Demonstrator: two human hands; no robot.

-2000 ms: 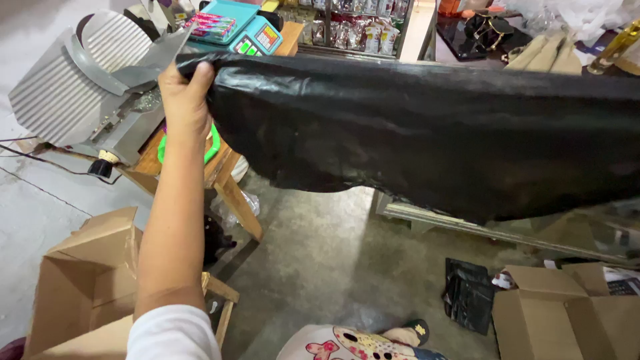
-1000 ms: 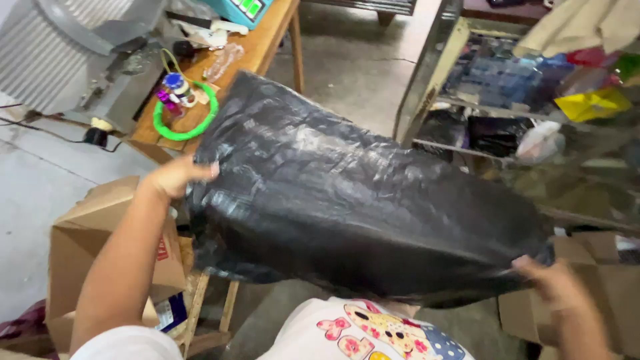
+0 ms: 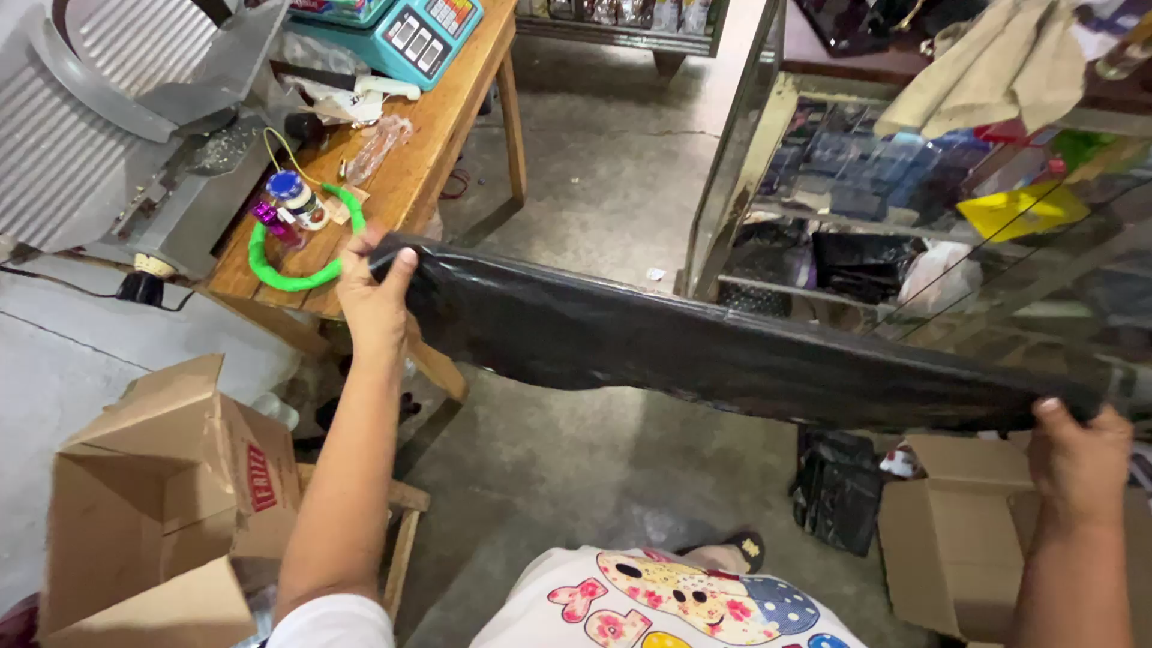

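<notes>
A black plastic bag is stretched in a long band in front of me, sloping down to the right. My left hand pinches its upper left corner between thumb and fingers, beside the green ring on the wooden table. At the far right end my right hand grips the other corner. Below the top edge the plastic hangs loosely, with an uneven lower edge.
A wooden table at the left holds a teal digital scale, a jar and a metal slicer. Open cardboard boxes stand at lower left and lower right. A glass display case stands at right.
One second ago the bag was spread broad and puffed out between my hands; now it hangs as a narrower band. Both hands hold its top corners.
</notes>
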